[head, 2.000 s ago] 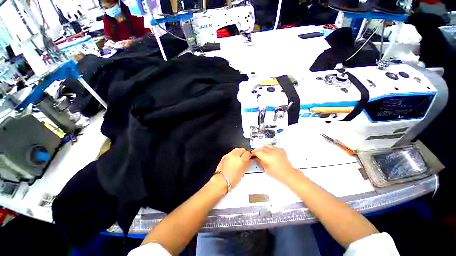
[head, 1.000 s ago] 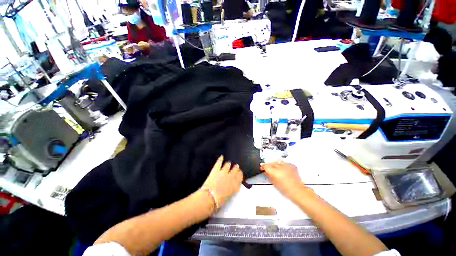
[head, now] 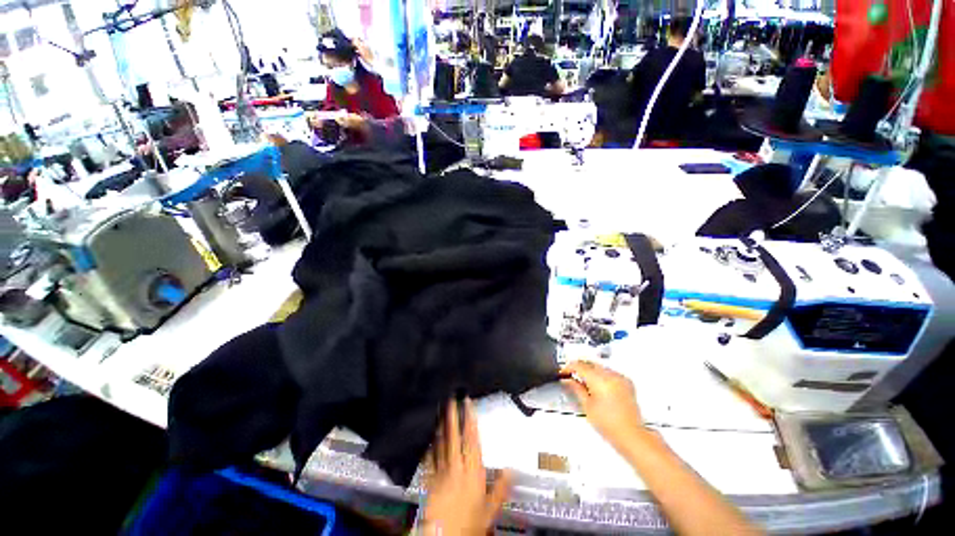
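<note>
Black garment fabric (head: 450, 283) lies in a large heap left of the white sewing machine (head: 733, 283), its right edge reaching the presser foot area (head: 586, 331). My right hand (head: 602, 396) pinches the fabric's edge just in front of the machine's needle end. My left hand (head: 461, 471) is at the fabric's front edge, slightly blurred, fingers extended; whether it grips the cloth cannot be told. A narrow black strip end sticks out on the table between my hands.
Snips (head: 738, 389) lie on the machine bed. A clear-topped case (head: 859, 448) sits at the table's right end. A measuring strip (head: 597, 511) runs along the front edge. A grey machine (head: 147, 267) stands left, a blue bin (head: 236, 503) below. A masked person (head: 356, 94) sits beyond.
My left hand has moved down toward the table's front edge, and the cloth there now hangs lower. My right hand stays at the fabric edge. The view has tilted up.
</note>
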